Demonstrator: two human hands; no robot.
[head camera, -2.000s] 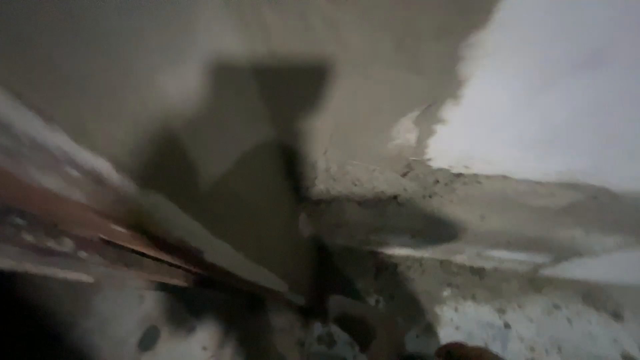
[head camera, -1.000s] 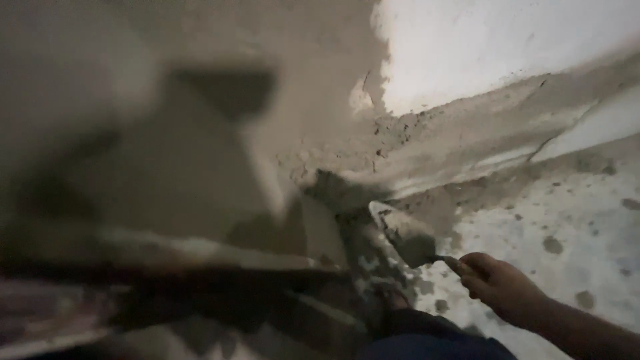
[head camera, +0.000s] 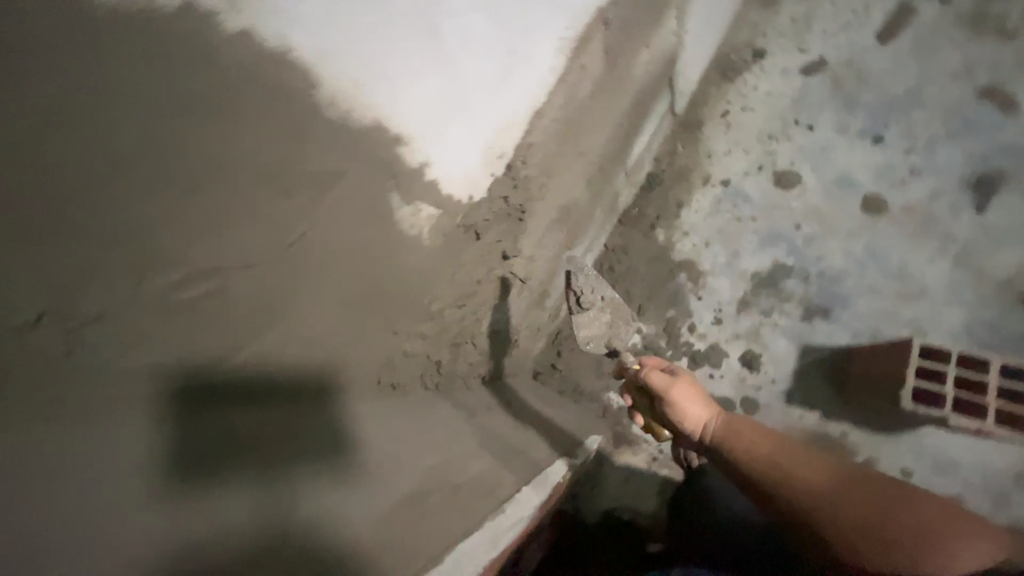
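My right hand is closed around the handle of a pointing trowel, below and right of the view's middle. Grey mortar clings to the trowel's metal blade, which points up and to the left. Close beside the blade runs a rough mortar ledge along the foot of the wall. Damp grey render covers much of the wall, with a ragged edge against a white patch. My left hand is out of view.
A hollow red clay brick lies on the mortar-spotted floor at the right. A wall end with a pale edge stands at the bottom, beside a dark area. Shadows fall across the render.
The view has swung strongly. My right hand with the trowel, seen at the lower right a second ago, still grips it. The hollow brick has come into view.
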